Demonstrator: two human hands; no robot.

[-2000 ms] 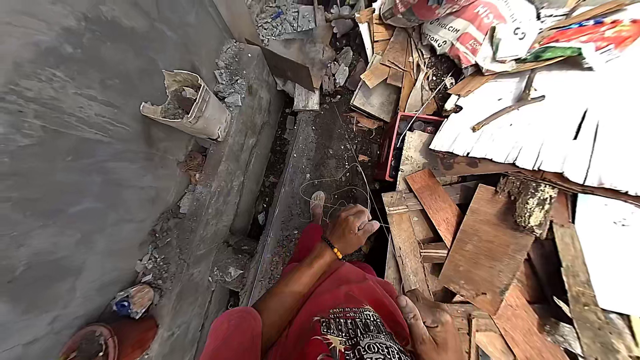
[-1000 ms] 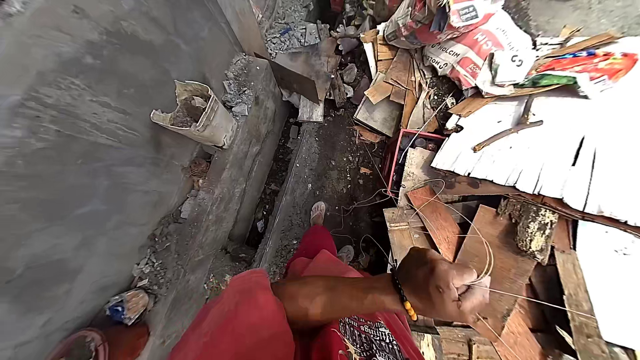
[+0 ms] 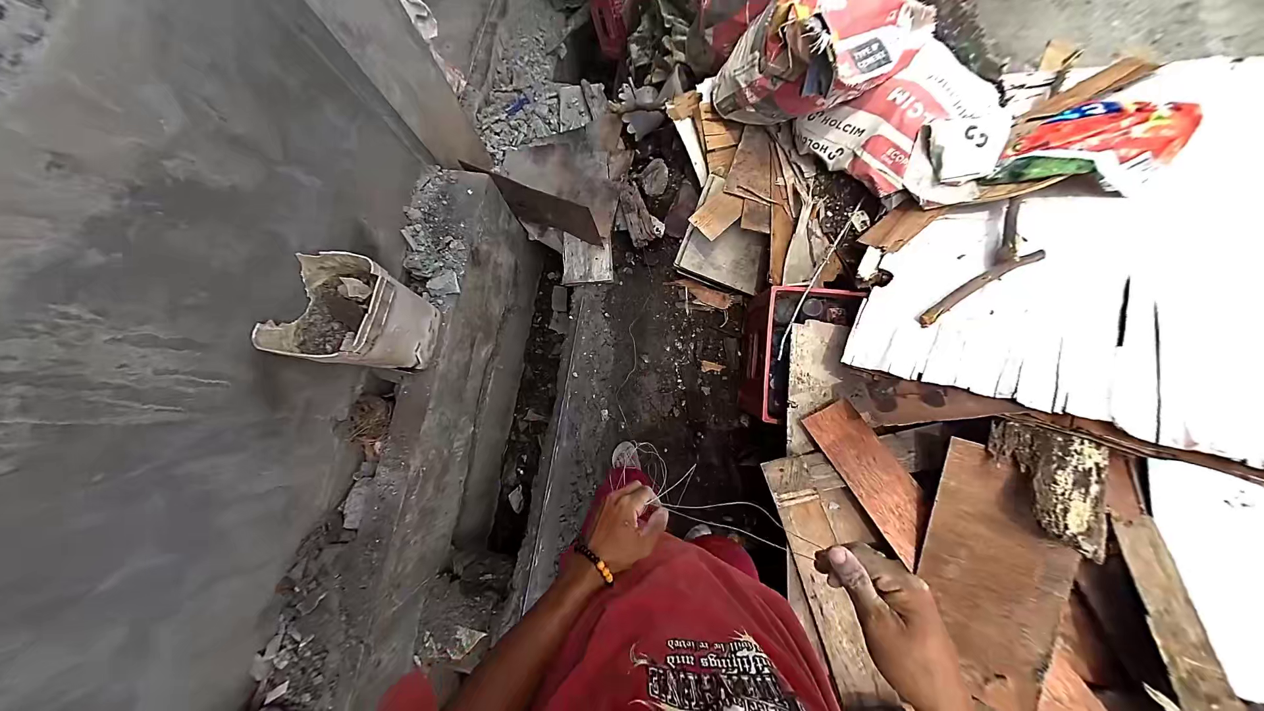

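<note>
Thin pale string (image 3: 736, 506), or possibly wire, runs in loose loops between my two hands. My left hand (image 3: 624, 528), with a beaded bracelet at the wrist, is closed on it in front of my red shirt. Toward the lower right, my right hand (image 3: 884, 602) pinches another part of the string between thumb and forefinger, above the wooden boards. Some loops hang over my foot, and a fine strand trails on the dark ground beyond.
A broken bucket (image 3: 395, 321) of rubble leans by the concrete ledge (image 3: 444, 385) at left. A red crate (image 3: 758, 355), plywood pieces (image 3: 997, 563), cement bags (image 3: 889, 118) and white corrugated sheeting (image 3: 1076, 296) lie to the right. A narrow dirt strip (image 3: 671, 346) runs ahead.
My left hand has moved back left from over the boards, where it was a second ago. My right hand has come into view at the lower right, holding the string. The string now spans both hands.
</note>
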